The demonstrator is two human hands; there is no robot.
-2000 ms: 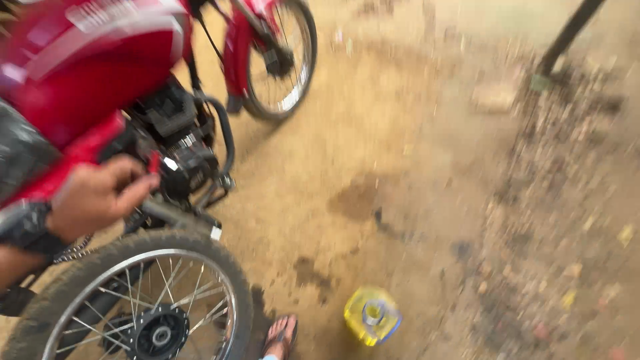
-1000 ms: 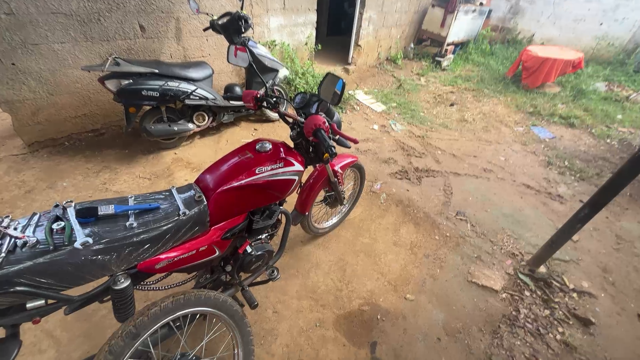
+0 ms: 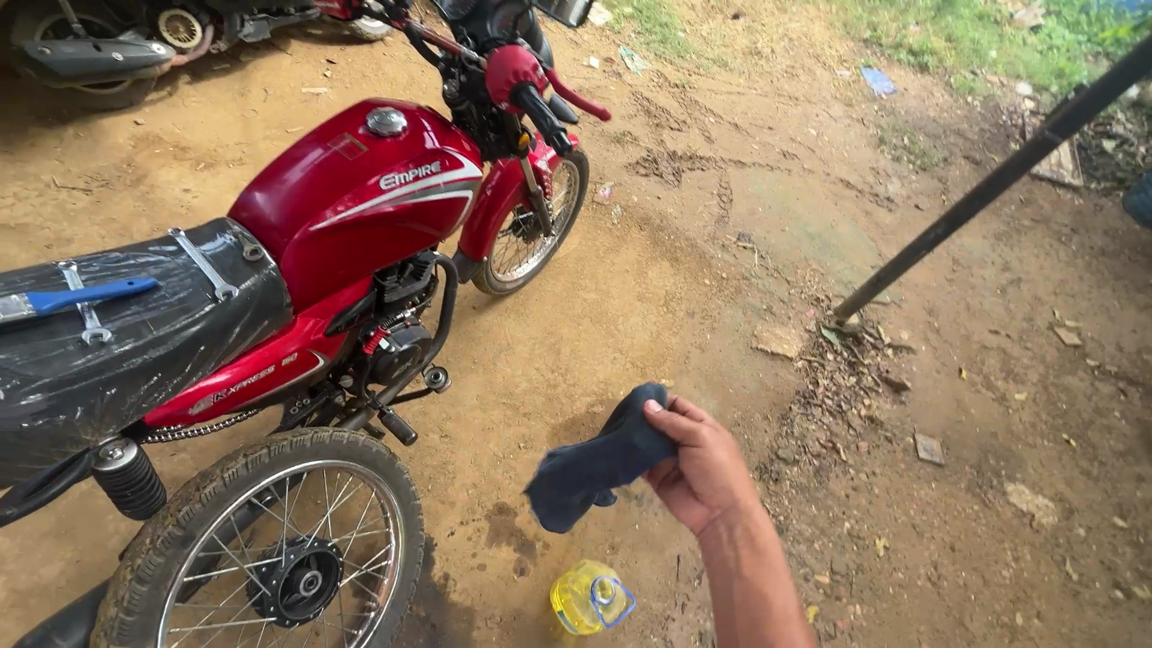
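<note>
My right hand (image 3: 702,463) grips a dark blue cloth (image 3: 598,459), which hangs to the left over the dirt. Below the cloth, a clear jug of yellow liquid (image 3: 585,598) with a blue handle stands on the ground. At the left is a red Empire motorcycle (image 3: 360,198), with a spoked wheel (image 3: 306,576) in the foreground beside its rear shock absorber. On its plastic-wrapped seat (image 3: 180,342) lie a blue-handled brush (image 3: 90,295), a combination wrench (image 3: 203,264) and another wrench (image 3: 84,306). My left hand is out of view.
A slanted dark metal pole (image 3: 990,184) meets the ground at the right, amid dry leaves. Part of a parked scooter (image 3: 99,58) shows at the top left. The motorcycle's handlebar grip (image 3: 544,117) juts out above the front wheel. Grass grows at the top right.
My right hand has come into view with the dark blue cloth. My left hand, seen near the motorcycle two seconds ago, is out of view. The view has tilted down since one second ago.
</note>
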